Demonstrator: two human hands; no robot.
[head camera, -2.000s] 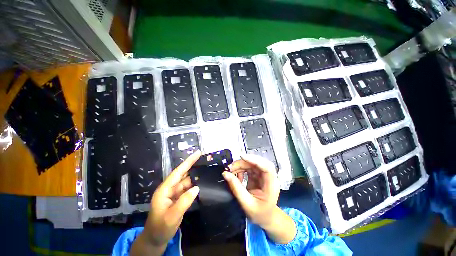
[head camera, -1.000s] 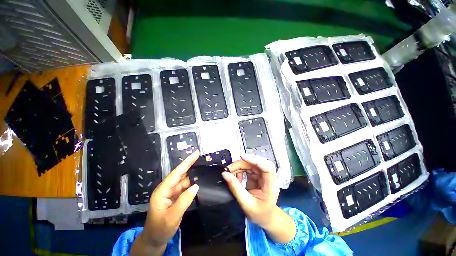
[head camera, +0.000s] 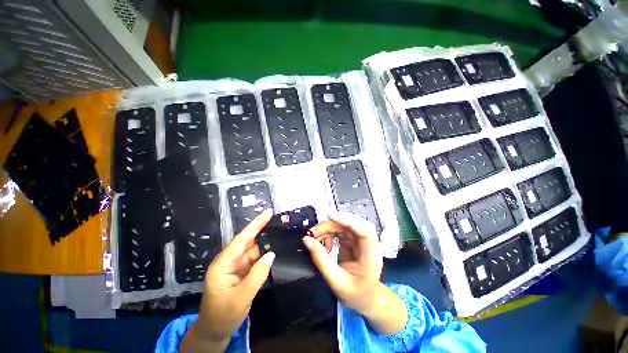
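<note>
A black phone housing (head camera: 292, 220) is held between my two hands at the lower centre, its top end with small light spots and an orange-toned spot showing. My left hand (head camera: 237, 265) grips its left edge with thumb and fingers. My right hand (head camera: 348, 258) has thumb and index finger at its right edge; any small piece at the fingertips is too dark to tell. The near blister tray (head camera: 297, 187) lies just beyond with black housings in its pockets and one empty pocket. A black die-cut sheet (head camera: 184, 193) lies across the housings at its left.
The right blister tray (head camera: 413, 200) stands at an angle, filled with housings. Black sheets (head camera: 51, 172) lie fanned on the orange-brown board (head camera: 24, 241) at left. A grey perforated cabinet (head camera: 82, 48) is at upper left, green mat (head camera: 275, 41) behind. A blue sleeve shows at the right edge.
My right thumb and index finger have shifted slightly at the housing's right edge. The view has shifted a little, and both hands keep hold of the housing.
</note>
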